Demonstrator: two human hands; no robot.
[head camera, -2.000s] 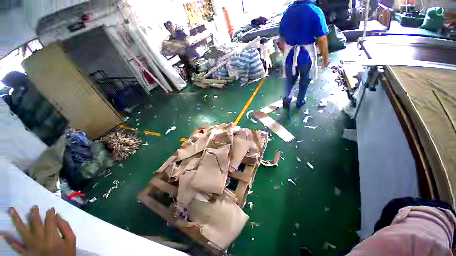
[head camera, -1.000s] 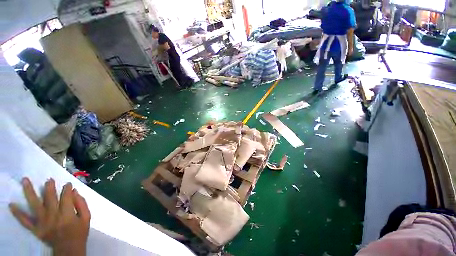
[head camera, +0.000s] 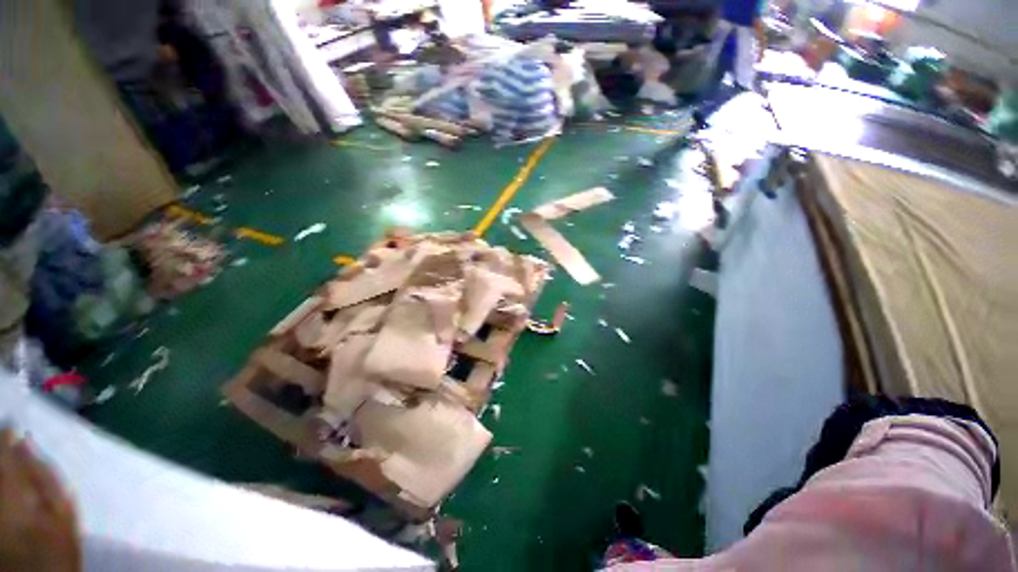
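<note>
My left hand (head camera: 36, 508) is at the bottom left edge, blurred and cut off, against a large smooth white board (head camera: 201, 508). Its fingers cannot be made out. My right hand is not in view; only my pink sleeve (head camera: 882, 492) with a dark part beyond it shows at the bottom right, over the edge of the long table. Tan-brown fabric (head camera: 904, 268) with soft folds covers this table.
A wooden pallet heaped with tan offcuts (head camera: 413, 335) stands on the green floor, with flat strips (head camera: 564, 248) beyond it. Striped sacks (head camera: 517, 95) lie at the back. A person in blue (head camera: 731, 50) is near the far table end. Bundles lie at the left.
The view has swung right and down. My left hand has gone further out at the left edge. More of my right sleeve and of the fabric shows. The person in blue is further off.
</note>
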